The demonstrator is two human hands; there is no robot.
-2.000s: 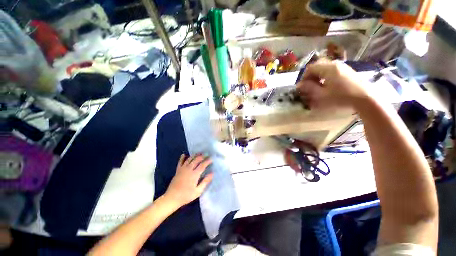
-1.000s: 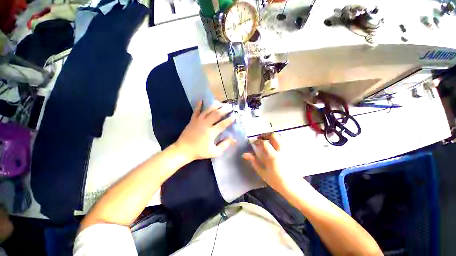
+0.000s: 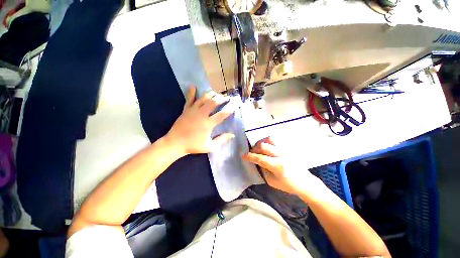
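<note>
A light grey-blue piece [image 3: 233,169] lies lengthwise on a navy panel [image 3: 159,90], its right edge beside the needle and presser foot [image 3: 247,93] of the cream-white sewing machine [image 3: 323,50]. My left hand [image 3: 197,123] lies flat on the light piece with fingers spread, fingertips close to the foot. My right hand [image 3: 270,164] holds the light piece's right edge between thumb and fingers, below the foot. The navy panel's lower end hangs over the table edge to my lap. Whether the foot is down cannot be told.
A stack of navy panels [image 3: 60,101] lies at the left. Scissors with red and black handles [image 3: 339,108] and thin dark-blue slivers [image 3: 381,90] lie under the machine arm. A blue plastic crate [image 3: 388,151] with dark contents stands at lower right. Part of a purple object [image 3: 6,161] shows far left.
My right hand has come down from the machine head to the cloth's right edge. My left hand has moved up the cloth towards the foot. The view has tilted down and closer.
</note>
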